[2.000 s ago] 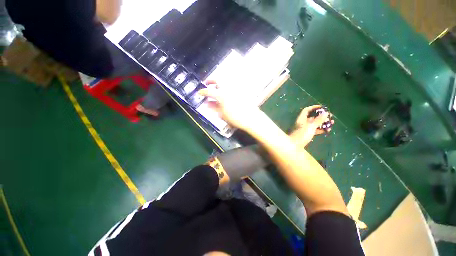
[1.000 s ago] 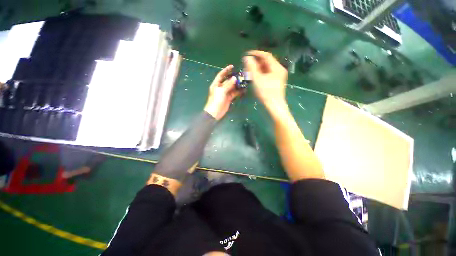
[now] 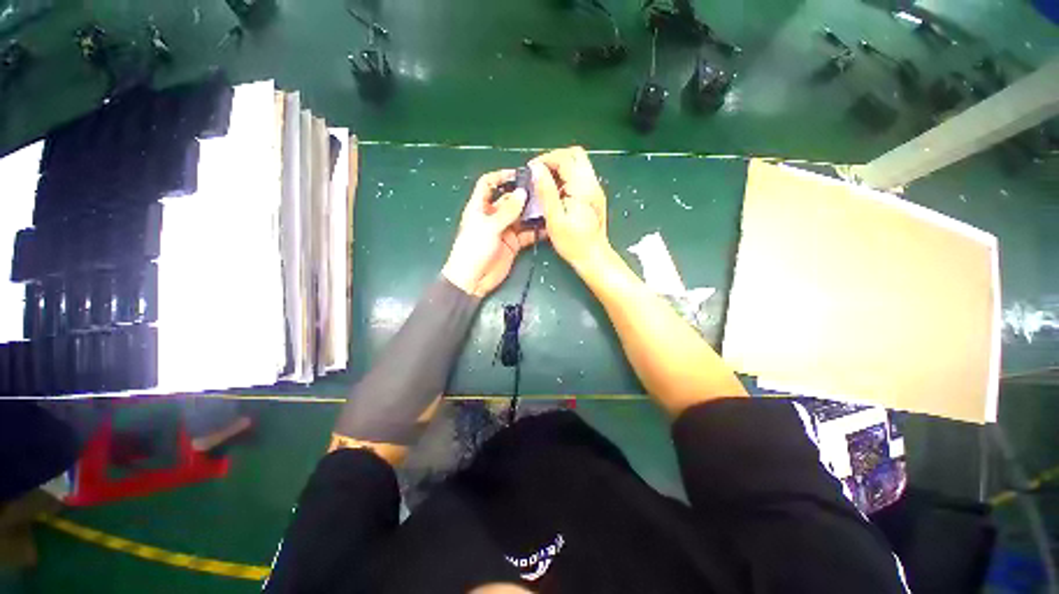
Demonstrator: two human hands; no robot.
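A small dark unit (image 3: 532, 197) is held between my two hands above the green bench. My left hand (image 3: 494, 232) closes round its left side, and my right hand (image 3: 569, 209) holds its right side and top. The fingers hide much of it, so its inside cannot be told. A thin black cord (image 3: 511, 334) runs down from the unit, with a tied bundle lying on the bench toward my body.
Black housings (image 3: 87, 232) stand in rows on stacked white sheets (image 3: 238, 255) at left. A tan board (image 3: 865, 290) lies at right, with a white scrap (image 3: 660, 265) beside it. Corded units (image 3: 711, 84) lie on the far green strip. A red stool (image 3: 145, 458) is at lower left.
The view has swung so the stack is at left. My right hand has left the housings and joined my left at the unit. The tied cord now shows below the hands.
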